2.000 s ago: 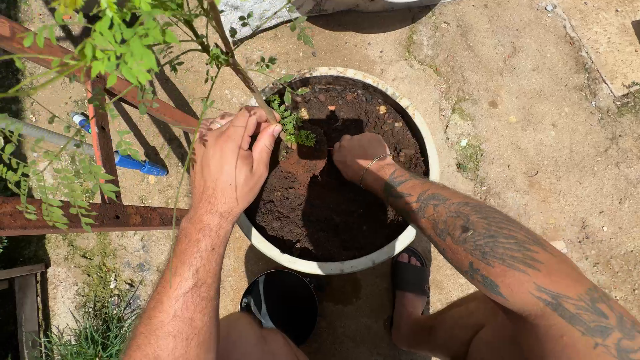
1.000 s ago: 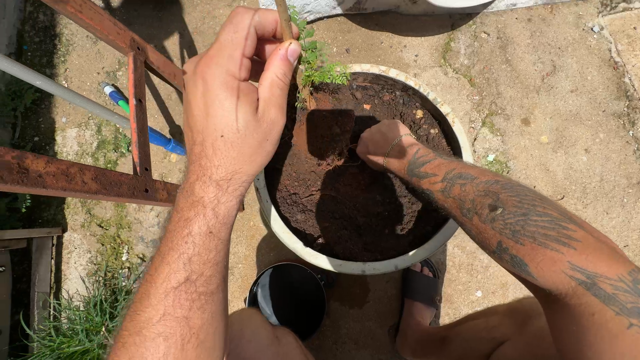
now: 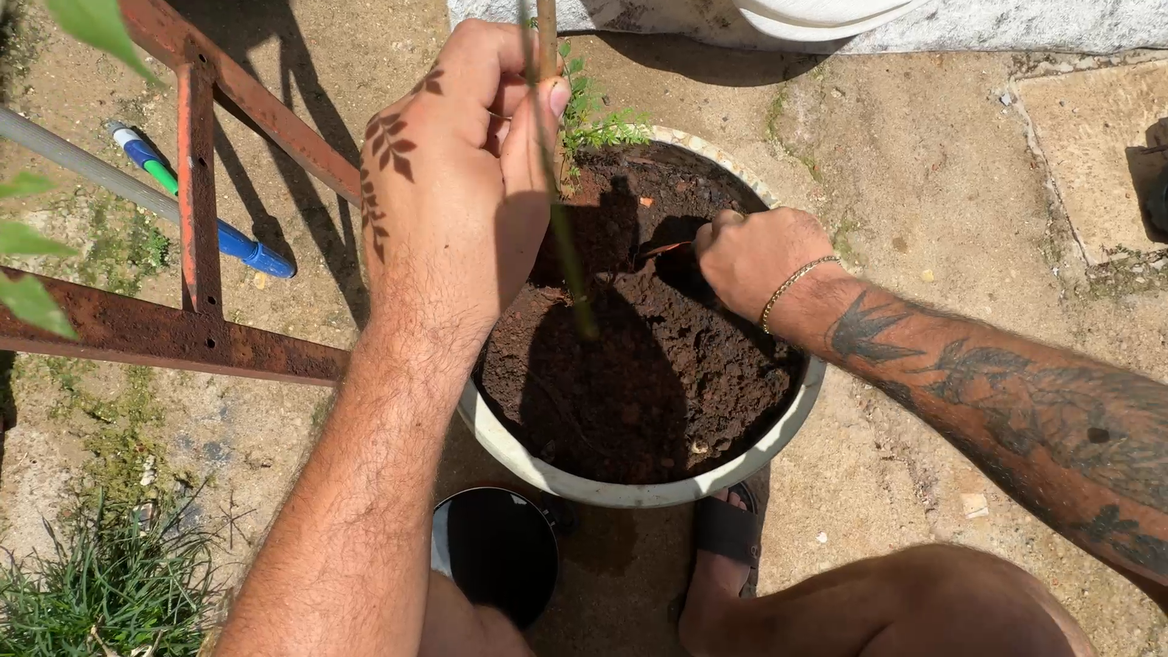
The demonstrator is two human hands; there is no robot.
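My left hand [image 3: 456,182] grips a thin woody plant stem [image 3: 547,41] between thumb and fingers, above the left rear rim of a round pale pot [image 3: 547,479]. Dark soil [image 3: 602,392] fills the pot, and small green foliage [image 3: 598,128] grows by the stem. Over the soil's right side, my right hand [image 3: 762,260] is closed on a small tool, of which a thin reddish part [image 3: 666,248] shows; its handle is hidden in the fist. A blurred green shoot [image 3: 566,246] crosses the view in front of the pot.
A rusty metal frame [image 3: 196,182] stands at the left, with a grey pole [image 3: 91,164] and a blue-and-green tube [image 3: 246,248] by it. A dark round container [image 3: 497,547] sits below the pot, near my sandalled foot [image 3: 725,547]. Grass [image 3: 100,584] grows at lower left.
My left hand has gone up from low on the stem near the soil and still holds it. My right hand has shifted slightly, and the reddish part of its tool now shows.
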